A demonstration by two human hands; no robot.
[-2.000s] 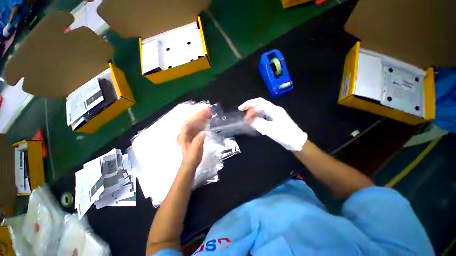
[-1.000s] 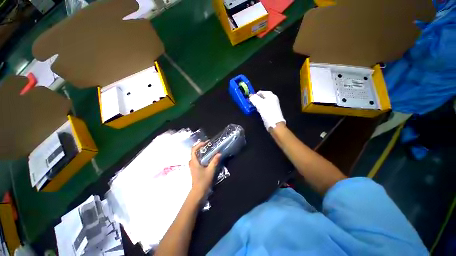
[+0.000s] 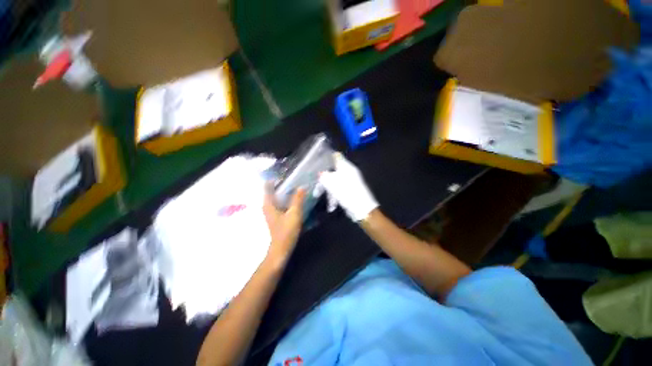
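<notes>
A flat electronic unit in a shiny clear bag looks grey and is tilted above the black bench. My bare left hand grips its near left end. My white-gloved right hand is at its right side, fingertips touching the bag; any tape there is too blurred to see. The blue tape dispenser stands on the bench beyond my right hand. The glossy white stack of poly bags lies to the left, partly behind my left hand.
Open yellow cartons with white contents stand at the left, upper left, top and right. Loose leaflets lie left of the stack. Red flat pieces lie by the top carton. Blue cloth is at the right.
My right hand has left the tape dispenser and come back to the bagged unit. The unit is tilted more steeply in my left hand. The view has shifted and blurred.
</notes>
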